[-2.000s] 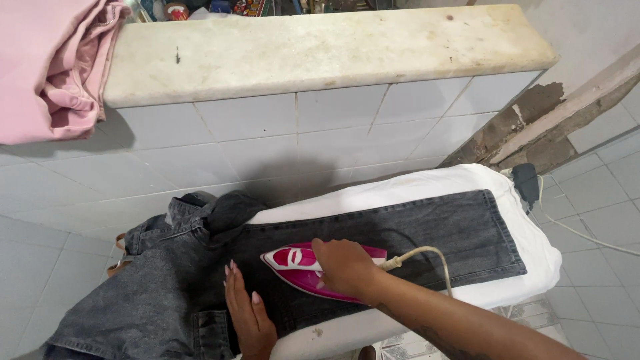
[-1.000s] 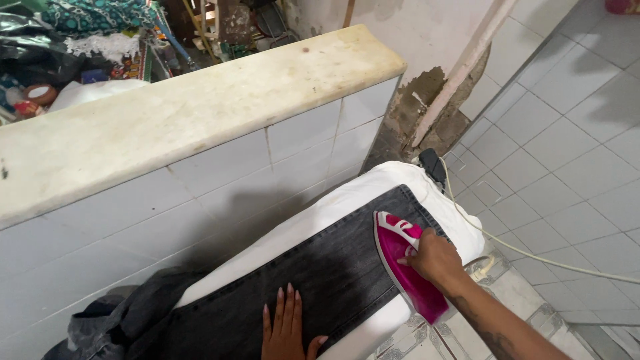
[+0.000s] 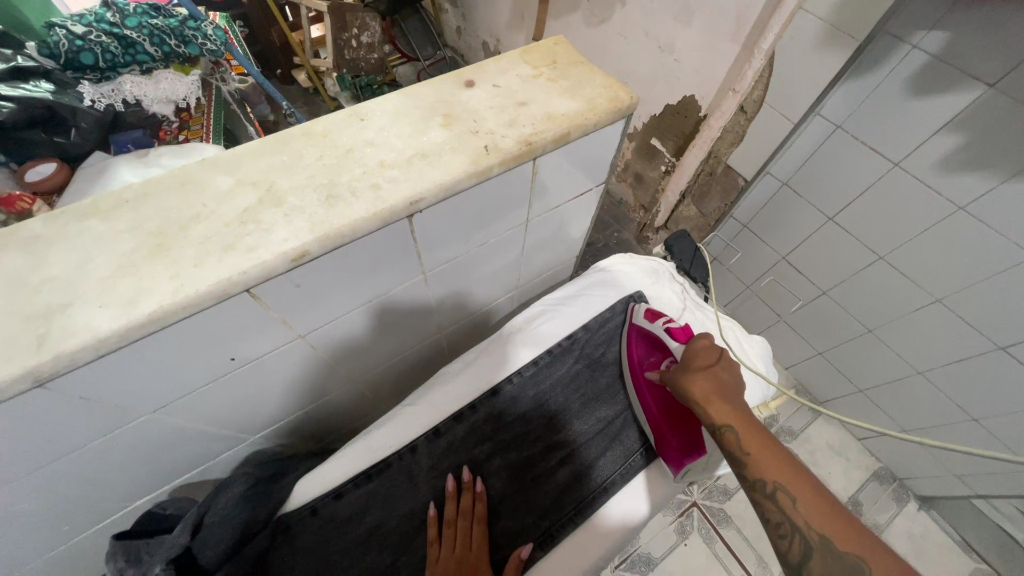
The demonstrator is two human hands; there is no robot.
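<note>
My right hand (image 3: pixel 706 376) grips the handle of a magenta and white clothes iron (image 3: pixel 658 400), which lies across the hem end of a leg of dark grey denim trousers (image 3: pixel 520 432). The leg is spread flat on a white-covered ironing board (image 3: pixel 448 384). Palm down, my left hand (image 3: pixel 460 524) presses on the denim nearer to me, fingers apart and holding nothing. The rest of the trousers hangs bunched over the board's edge at the lower left.
A low tiled wall with a marble top (image 3: pixel 320 192) runs along the board's far side. The iron's pale cord (image 3: pixel 832 412) trails right, past a black object (image 3: pixel 686 260) at the board's end. A tiled wall (image 3: pixel 904 200) stands at right; household items lie beyond the marble.
The iron in my right hand has moved from the middle of the trouser leg to its hem end and turned. My left hand stays on the denim. The view has swung right.
</note>
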